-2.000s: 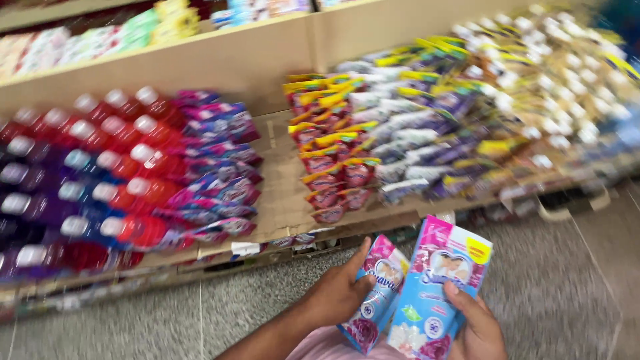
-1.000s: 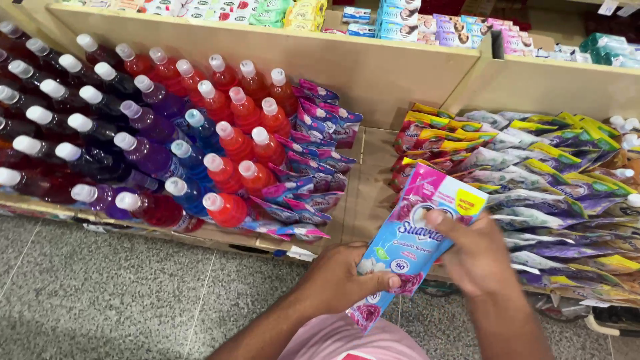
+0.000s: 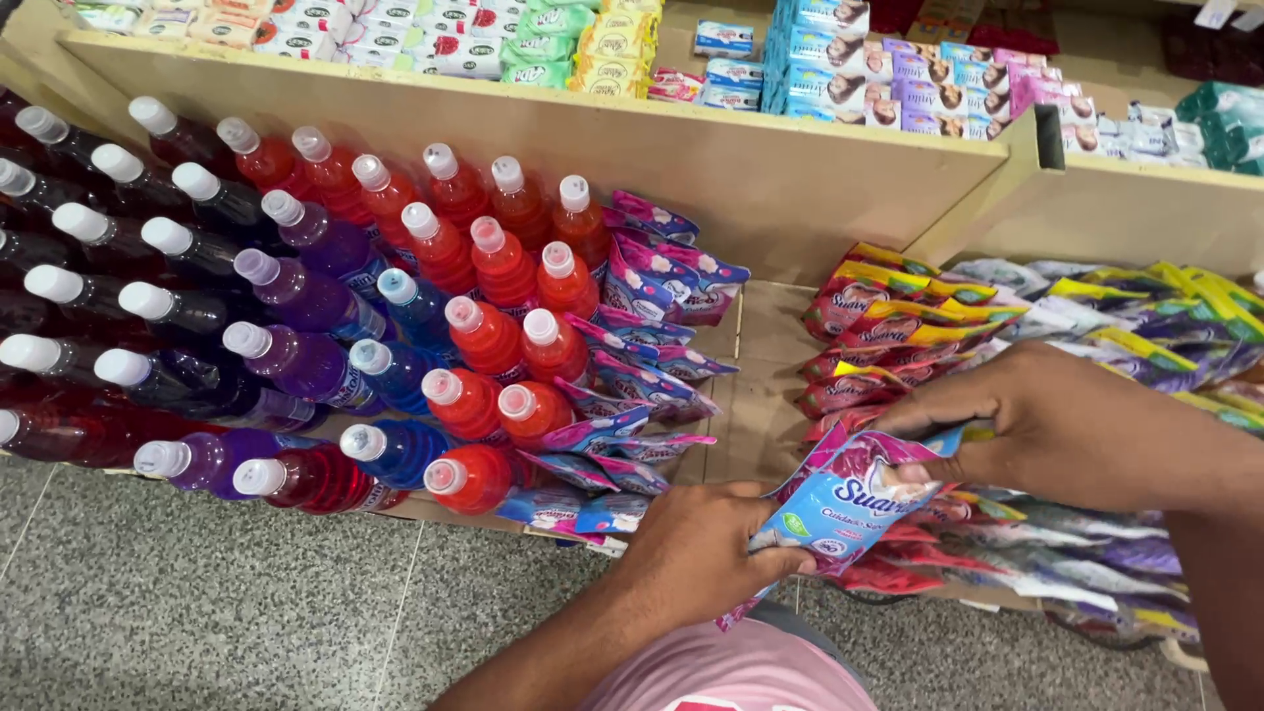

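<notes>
Both my hands hold a blue and pink Suavitel fabric softener pouch (image 3: 825, 513) above the shelf's front edge. My left hand (image 3: 706, 553) grips its lower left end, with the thumb on the front. At its upper right end, my right hand (image 3: 978, 425) pinches the pouch, thumb on the printed face. Whether a second pouch lies behind it cannot be told. Left of my hands stand blue and pink pouches (image 3: 657, 380) in rows on the shelf. Red pouches with yellow tops (image 3: 859, 306) lie beyond and partly under my right hand.
Capped bottles of red liquid (image 3: 484, 341), purple liquid (image 3: 306, 296) and dark liquid fill the shelf's left side. White and purple pouches (image 3: 1136, 326) are at right. A beige divider board (image 3: 553, 138) runs behind, with boxed and wrapped soaps (image 3: 829, 59) beyond it. Speckled floor (image 3: 247, 592) lies below.
Two seconds ago each hand held its own pouch, side by side. One second ago both hands were on what looks like one pouch. The view has shifted a good deal since the first frame.
</notes>
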